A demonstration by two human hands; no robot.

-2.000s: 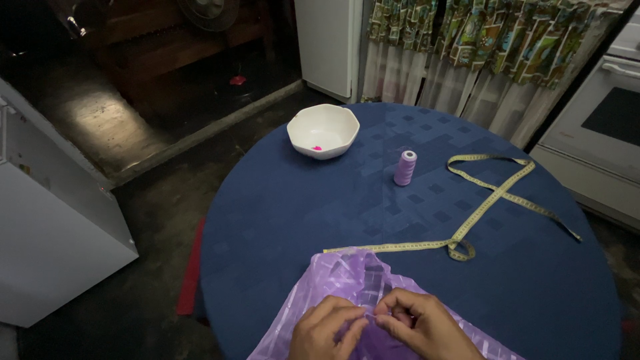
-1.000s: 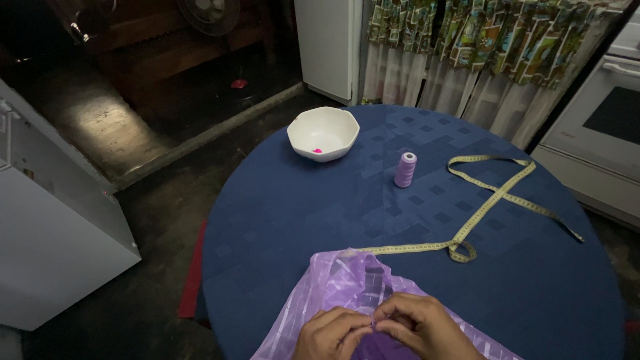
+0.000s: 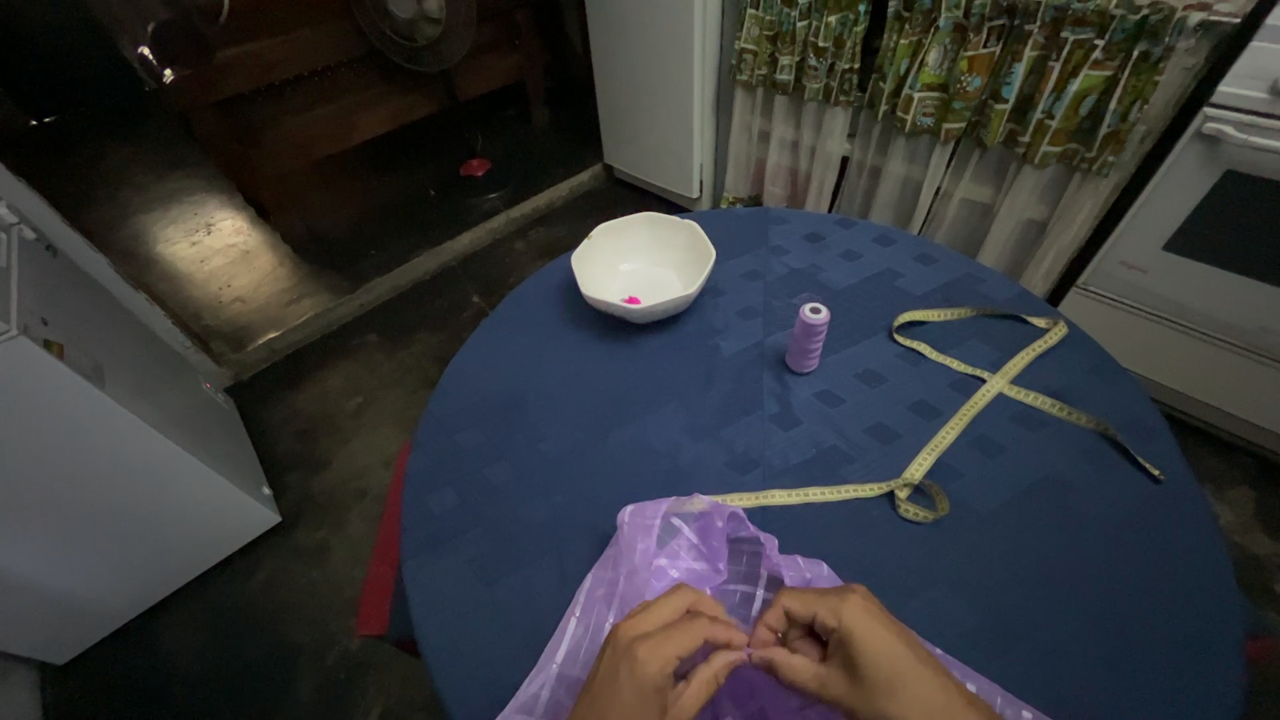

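Sheer purple fabric (image 3: 690,550) with pale stripes lies over the near edge of the round table. My left hand (image 3: 660,650) pinches the fabric between thumb and fingertips. Close against it, my right hand (image 3: 840,640) pinches the same piece, the fingertips of both nearly touching. Whether a needle or pin is between them cannot be seen. A yellow measuring tape (image 3: 960,415) lies looped and crossed to the right, one end reaching the fabric. Beyond the hands stands a spool of purple thread (image 3: 807,340), upright.
A white octagonal bowl (image 3: 640,262) with a small pink item (image 3: 630,300) inside sits at the far edge of the blue-covered table (image 3: 560,440). Past the table are patterned curtains (image 3: 960,70), a white oven (image 3: 1190,210) and a white cabinet-like appliance (image 3: 120,500) at left.
My hands stay together at the fabric, with small shifts of the fingers. The bowl, spool and tape have not plainly moved.
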